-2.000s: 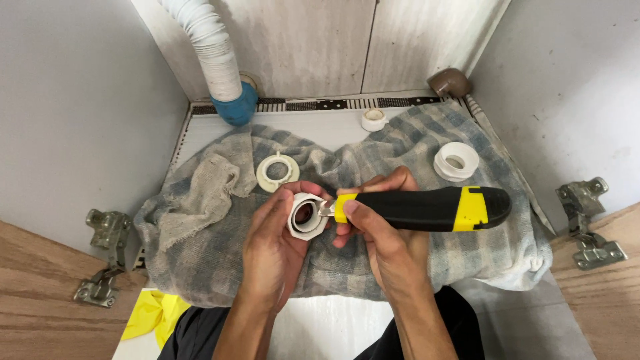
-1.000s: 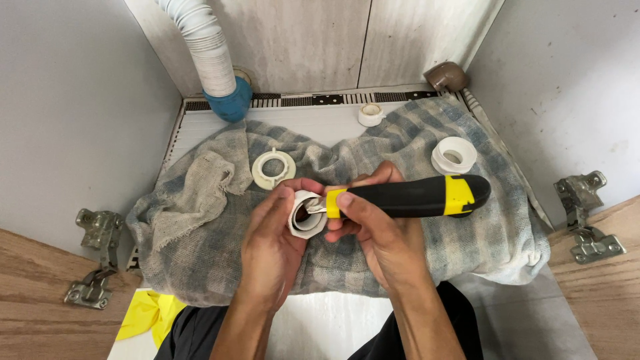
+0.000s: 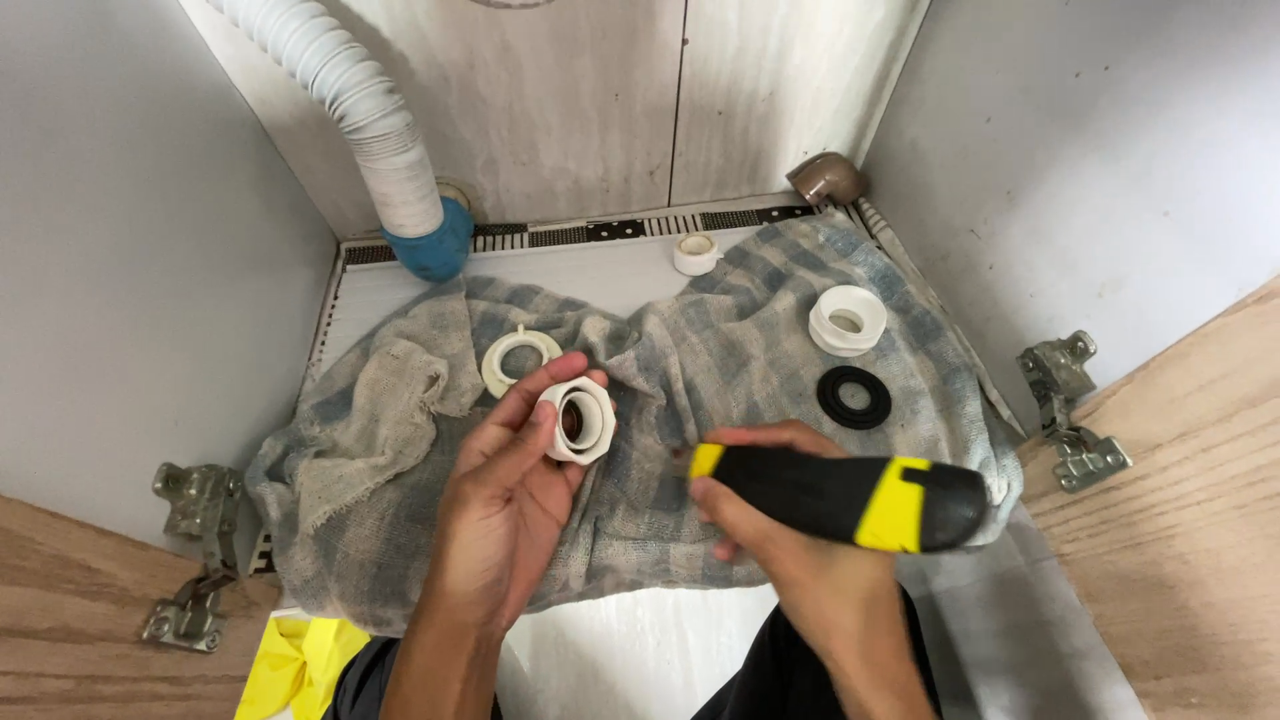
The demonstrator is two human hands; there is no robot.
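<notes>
My left hand [image 3: 510, 490] holds a white plastic pipe nut [image 3: 581, 421] between thumb and fingers, its round opening facing up and right. To its right, apart from the nut, my right hand [image 3: 790, 510] grips the black and yellow handle of a utility knife [image 3: 815, 492]; the tool's tip is blurred. Behind the left fingers lies a cream plastic flanged ring [image 3: 496, 363], partly covered. On the right of the checked towel [image 3: 670, 375] are a white threaded plastic fitting [image 3: 847, 321] and a black rubber washer [image 3: 853, 398]. A small white ring [image 3: 696, 254] sits farther back.
A white corrugated drain hose [image 3: 375, 130] runs into a blue fitting [image 3: 435, 245] at back left. A brown pipe elbow [image 3: 828, 180] stands at back right. Cabinet hinges [image 3: 205, 545] [image 3: 1070, 405] flank the towel. Yellow cloth or plastic [image 3: 300, 665] lies at lower left.
My right hand has drawn the tool away from the nut, to the right. The black washer, not visible in the earlier frames, now shows below the white threaded fitting.
</notes>
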